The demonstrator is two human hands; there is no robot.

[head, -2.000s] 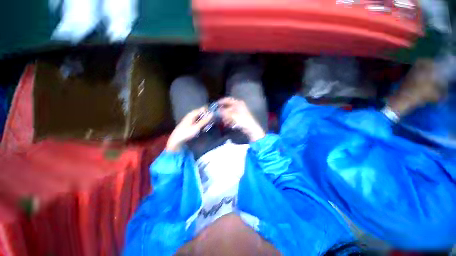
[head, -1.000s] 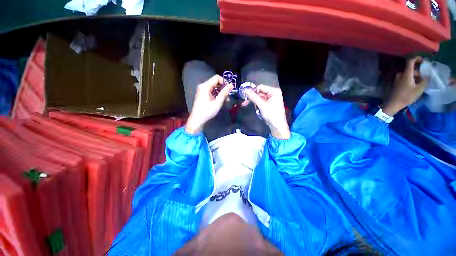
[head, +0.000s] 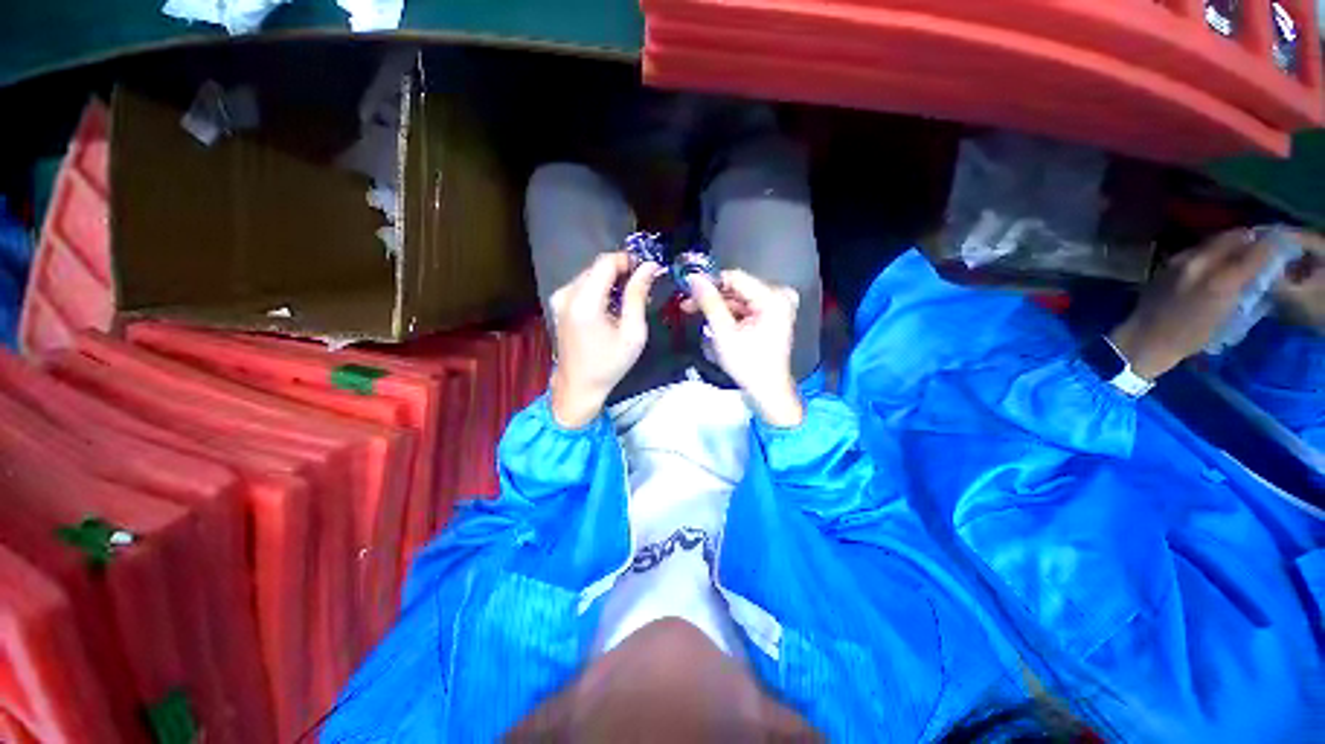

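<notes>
My left hand (head: 597, 329) holds a small shiny silver-and-dark metal part (head: 644, 250) between thumb and fingers above the lap. My right hand (head: 750, 329) holds a second small shiny round part (head: 695, 268) close beside it. A narrow gap shows between the two parts. Their finer detail is too small and blurred to tell. No cloth can be made out in either hand.
Orange-red trays (head: 930, 61) lie stacked on the green bench, with shiny parts in pockets. An open cardboard box (head: 254, 247) and spare trays (head: 291, 465) stand at the left. White wipes (head: 225, 12) lie on the bench. A neighbour's hands (head: 1199, 298) hold something pale at the right.
Since a second ago, both hands have moved slightly down and the two parts remain held. The neighbour's hands have come together around the pale item. The earliest frame is blurred.
</notes>
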